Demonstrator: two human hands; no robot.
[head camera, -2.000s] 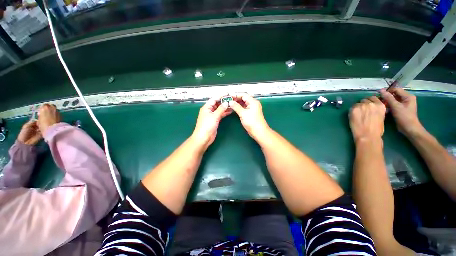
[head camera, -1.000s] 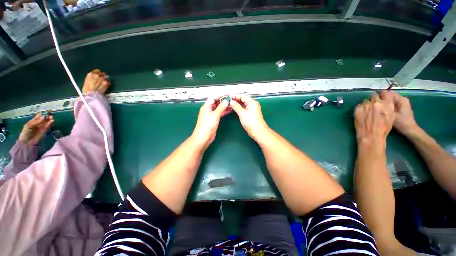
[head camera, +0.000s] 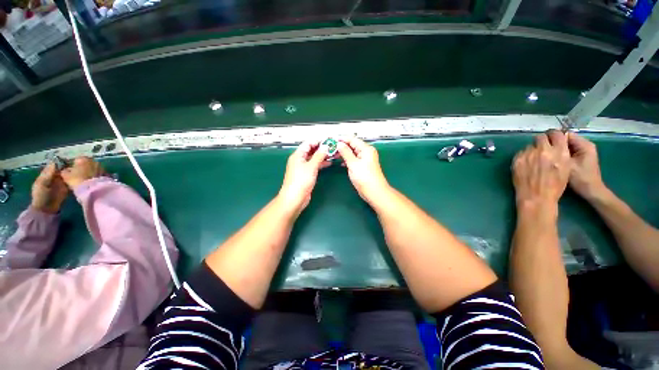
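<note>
A small square unit (head camera: 330, 147) with a green face and a silver or white rim is held up between the fingertips of both hands, just at the near edge of the pale rail. My left hand (head camera: 306, 165) grips its left side and my right hand (head camera: 357, 160) grips its right side. The fingers hide its edges and back, and its fine detail is too small to tell. A small cluster of shiny silver-and-black parts (head camera: 463, 149) lies on the green ledge to the right of my hands.
The pale metal rail (head camera: 253, 134) runs across beyond my hands. Small pieces (head camera: 390, 95) lie spaced on the green belt (head camera: 347, 69). A white cable (head camera: 121, 144) hangs at left. A neighbour's pink sleeves (head camera: 119, 224) are at left, another person's hands (head camera: 543, 168) at right. A metal upright (head camera: 614, 76) stands at right.
The pieces on the belt have moved left. The unit in my hands now shows more of its green face. The left neighbour's hand reached over the belt and is back at the ledge.
</note>
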